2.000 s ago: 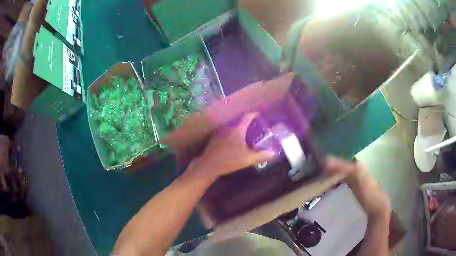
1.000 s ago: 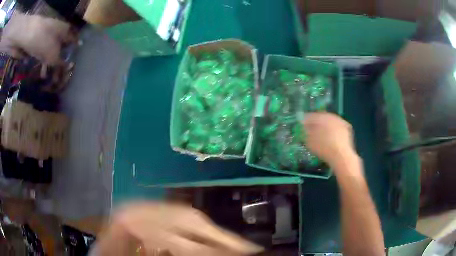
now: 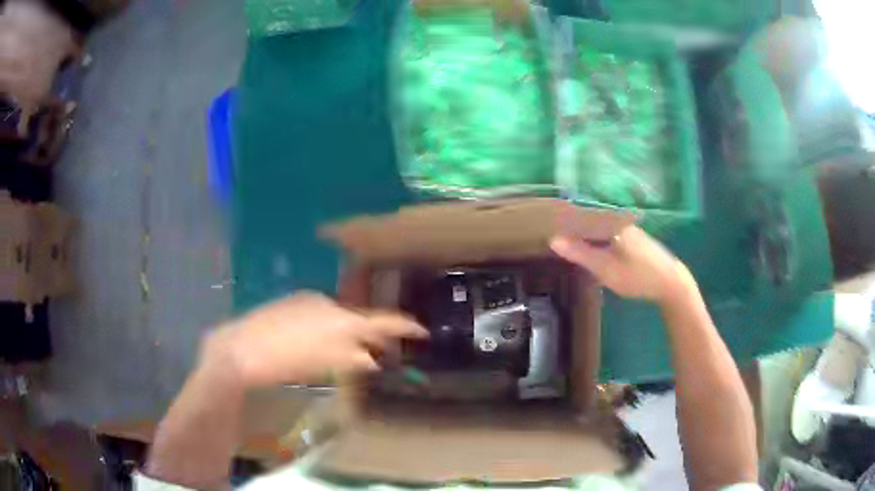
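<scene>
An open box (image 3: pixel 461 451) with brown inner flaps sits in front of me. A black and silver product (image 3: pixel 499 331) lies inside it. My left hand (image 3: pixel 297 340) reaches over the box's left wall, its blurred fingers inside beside the product; whether they hold anything is unclear. A small green item (image 3: pixel 414 376) lies below these fingertips in the box. My right hand (image 3: pixel 633 264) grips the right end of the far flap (image 3: pixel 461 230).
Two open boxes of bright green small parts, a left one (image 3: pixel 475 105) and a right one (image 3: pixel 624 125), stand just beyond on the green bench (image 3: pixel 317 144). A blue object (image 3: pixel 222 144) shows at the bench's left edge. More green boxes stand at the right.
My right hand has left the right parts box and come to the open box's flap. My left hand has moved to the box's interior. The view has shifted, showing more of the open box.
</scene>
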